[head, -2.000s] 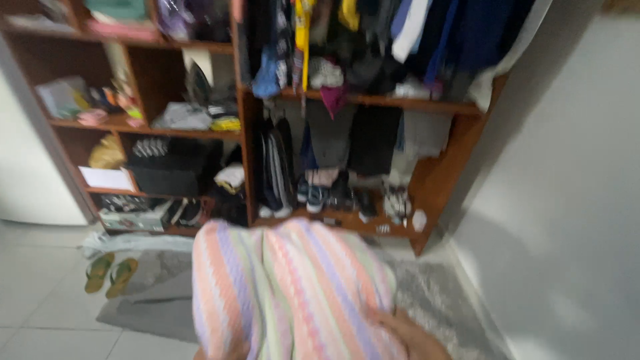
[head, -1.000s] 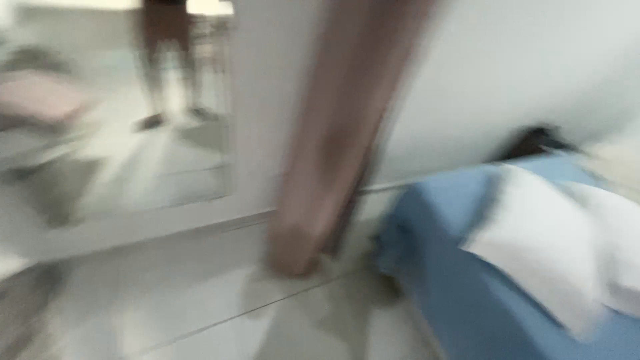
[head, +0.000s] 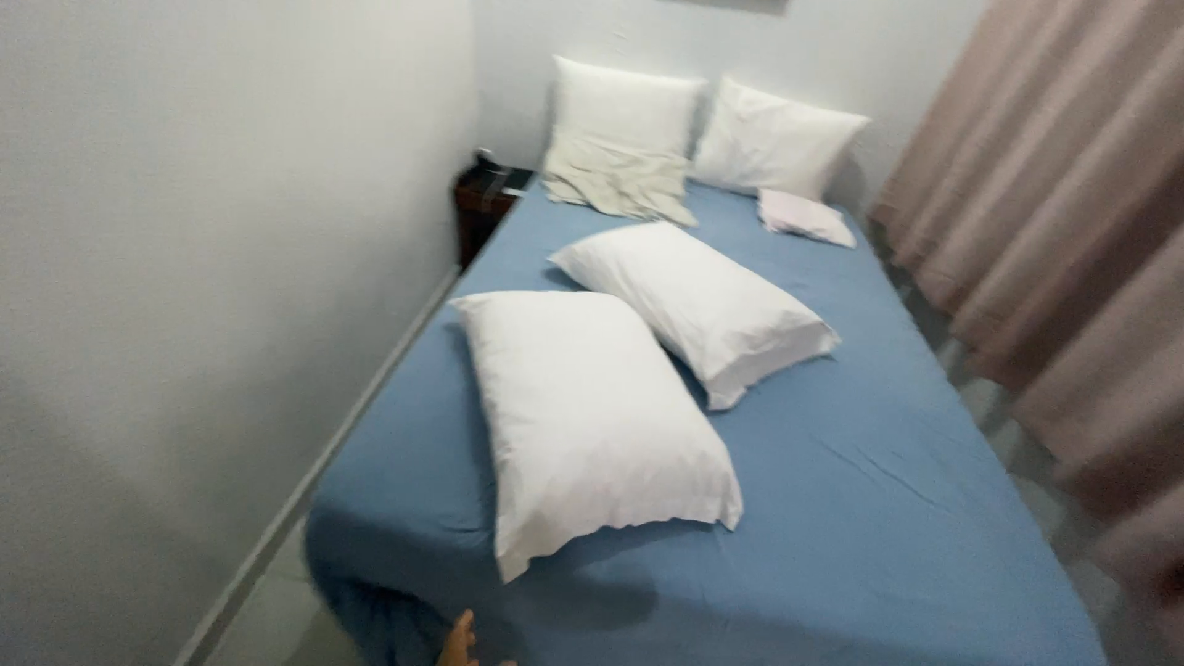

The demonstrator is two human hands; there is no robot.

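My left hand shows only in part at the bottom edge, its fingertips apart and nothing seen between them. It is nearest to the near end of a bed with a blue sheet. A white pillow lies flat on the sheet just beyond the hand, and a second white pillow lies at an angle beside it. Two more pillows, one on the left and one on the right, lean against the far wall. A crumpled pale cloth rests against the left one. My right hand is out of view.
A small folded pinkish cloth lies near the right far pillow. A dark nightstand with black items stands between the bed and the left wall. A pinkish curtain hangs along the right side, past a strip of tiled floor.
The view has turned from the wooden shelves to the bed. Two seconds ago my hands were at a striped, bulky cloth, which is no longer in view.
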